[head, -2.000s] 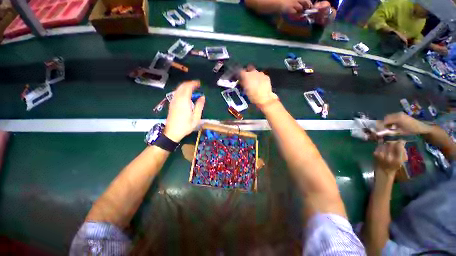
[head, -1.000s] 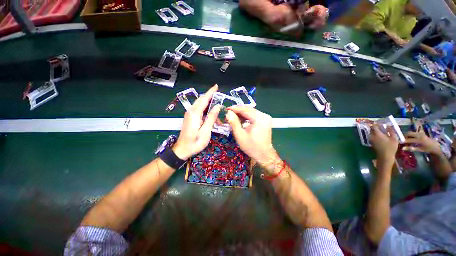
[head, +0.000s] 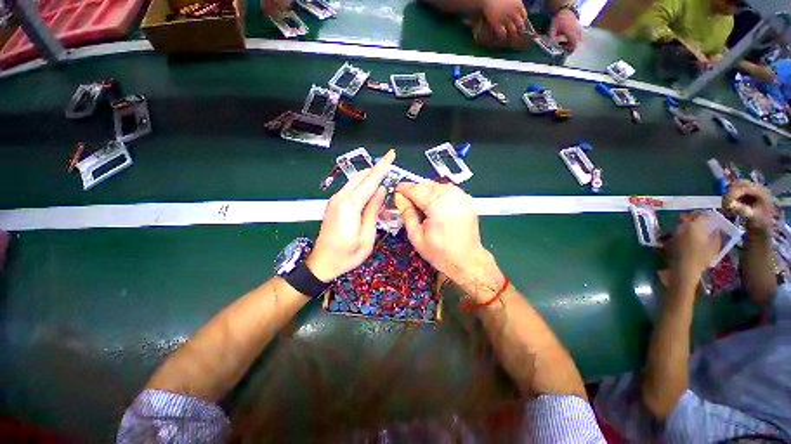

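Note:
My left hand (head: 349, 227) holds a white and silver housing (head: 390, 218) above the far edge of the parts box. My right hand (head: 442, 227) is at the housing's right side, with thumb and fingertips pinched together at its face. Whether a small part is between those fingertips cannot be told. The hands hide most of the housing. The shallow cardboard parts box (head: 438, 310) lies below both hands and holds a mass of tiny red and blue-grey wired components (head: 382, 286).
Several housings with parts lie on the green belt (head: 208, 169) beyond the pale rail (head: 156, 214). Another worker's hands (head: 694, 247) work at the right. A person's hands (head: 529, 24) show at the far side. A brown carton (head: 195, 33) and pink-red trays (head: 82, 28) stand far left.
From two seconds ago, both hands came back from the belt and closed around a housing over the box. In the last second they stayed nearly still, while the belt's units shifted right.

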